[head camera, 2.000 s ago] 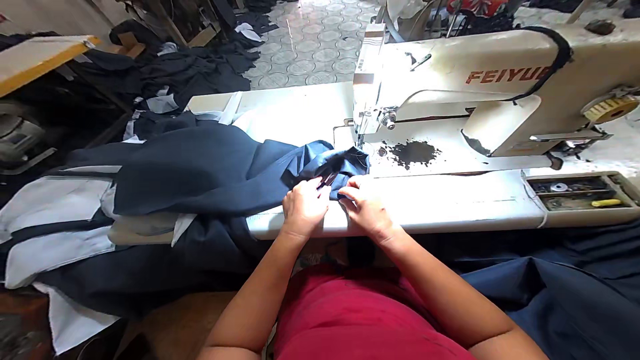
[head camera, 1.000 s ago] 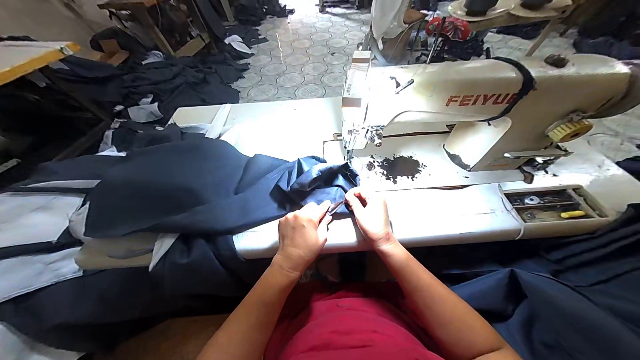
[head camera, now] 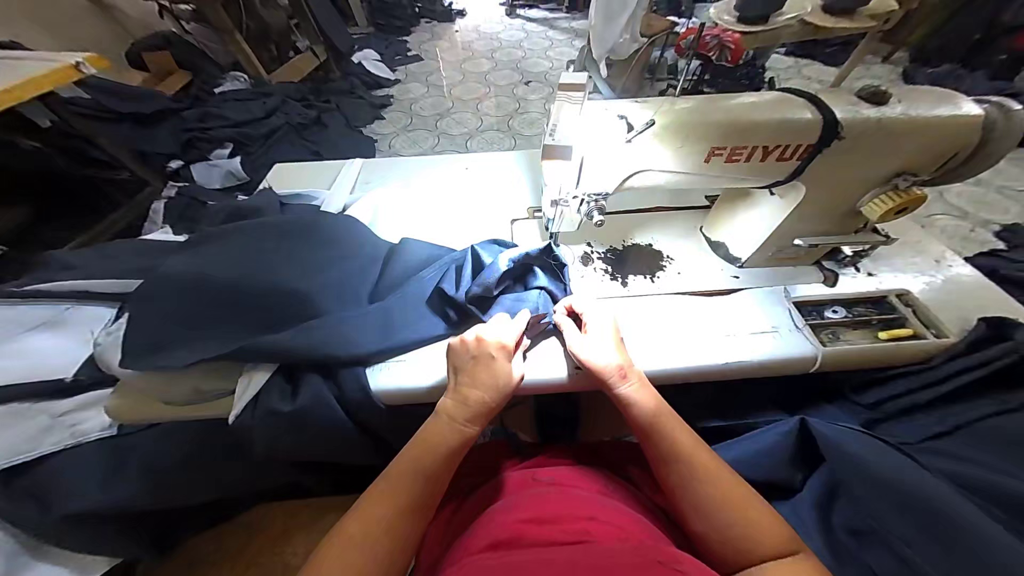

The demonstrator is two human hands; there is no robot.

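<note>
A navy blue fabric garment piece (head camera: 320, 280) lies over the left part of the sewing machine's table, its bunched end below the needle area of the Feiyue industrial sewing machine (head camera: 688, 144). My left hand (head camera: 484, 360) grips the near edge of this bunched end, thumb and fingers closed on the cloth. Just to its right, my right hand (head camera: 592, 340) pinches the same edge between thumb and fingertips. Both hands are in front of the presser foot (head camera: 554, 238), close together. A small dark pointed bit shows between them; whether it is a fold or a tool, I cannot tell.
An accessory tray (head camera: 868, 320) with a bobbin and a yellow item (head camera: 895, 334) is set in the table at the right. More navy fabric (head camera: 872, 448) hangs at the lower right, and white and dark cloth pieces (head camera: 48, 344) are piled left. Dark cloth heaps cover the floor behind.
Both hands have stayed on the bunched cloth near the table's front edge, their fingers shifting slightly on it. The view has moved a little.
</note>
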